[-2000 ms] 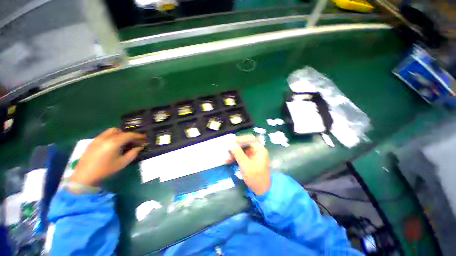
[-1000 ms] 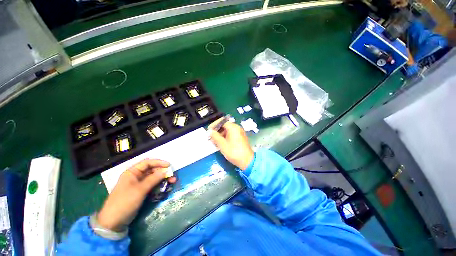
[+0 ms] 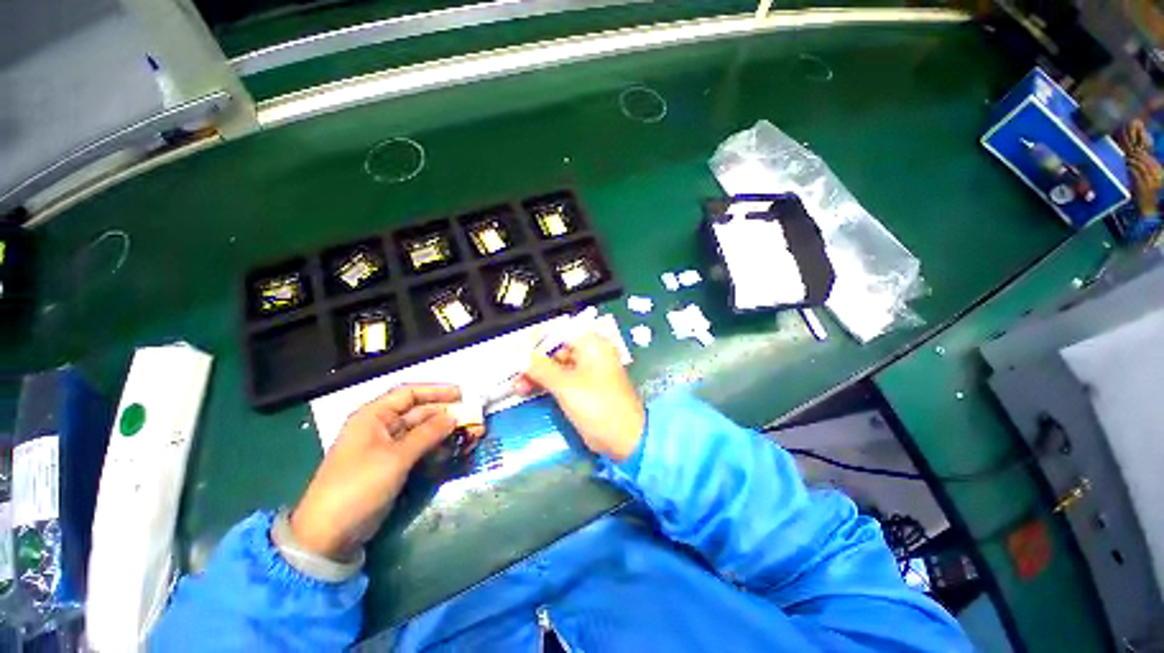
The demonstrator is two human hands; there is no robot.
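My left hand [image 3: 373, 462] holds a small dark electronic module [image 3: 462, 443] between thumb and fingers, over the near edge of the bench. My right hand [image 3: 585, 385] grips slim pale tweezers [image 3: 508, 393], whose tip points left at the module. Whether the tip touches it, I cannot tell. A shiny blue-white backing sheet [image 3: 530, 440] lies under and between the hands. A long white paper strip [image 3: 349, 406] lies behind it, partly covered by both hands. The black component tray [image 3: 335, 378] stands beyond, with modules in its pockets; the near-left pocket holds none.
Small white scraps [image 3: 689, 324] lie right of the tray. A black box [image 3: 807, 255] with white paper stands beside a crumpled clear bag [image 3: 871, 274]. A white packet [image 3: 143, 491] and a blue packet [image 3: 77, 427] lie left. A blue instrument box [image 3: 1021, 134] is far right.
My left hand took the module from the near-left pocket and brought it toward me. The tweezers in my right hand have swung from pointing up to pointing left at the module. The view has shifted.
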